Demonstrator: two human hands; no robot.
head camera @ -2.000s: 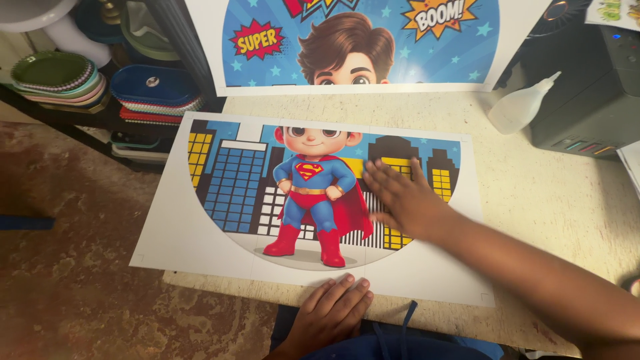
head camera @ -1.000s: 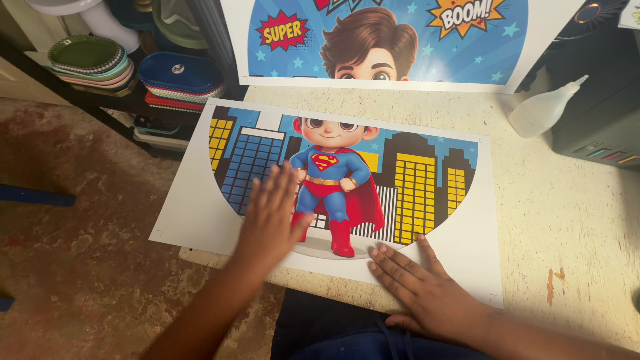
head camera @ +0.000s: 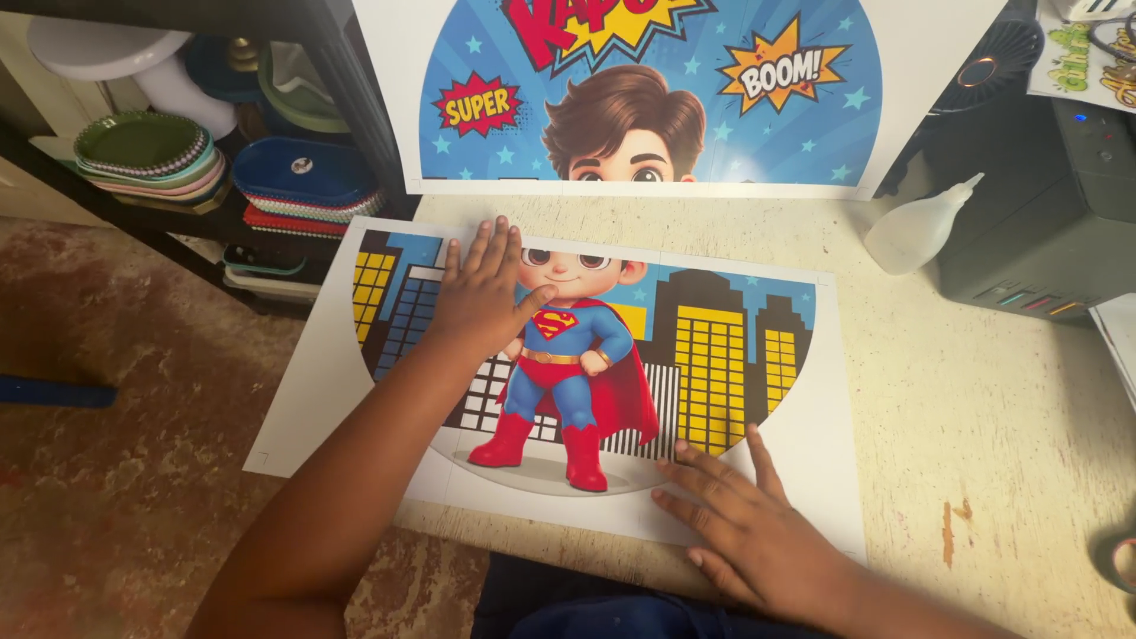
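Note:
A printed paper sheet with a cartoon superhero and city buildings (head camera: 719,355) lies on the worn tabletop, its left part reaching past the table edge. My left hand (head camera: 484,293) rests flat on its upper left part, fingers spread, beside the figure's head. At the sheet's lower right, my right hand (head camera: 741,519) lies with fingers apart over the lower edge of the picture. Neither hand holds anything. Beyond this sheet stands a second printed sheet (head camera: 781,142), with the upper part of a cartoon face and comic bursts; its lower edge is close to the table.
A translucent squeeze bottle (head camera: 914,232) stands at the right beside a black printer (head camera: 1038,222). Left of the table, a dark shelf (head camera: 355,106) holds stacked green trays (head camera: 142,146) and blue trays (head camera: 302,173). A roll-like object is partly visible at the right edge.
My left hand has moved from near the figure's legs up to the sheet's upper left. My right hand, on the buildings two seconds ago, has been at the lower right since one second ago.

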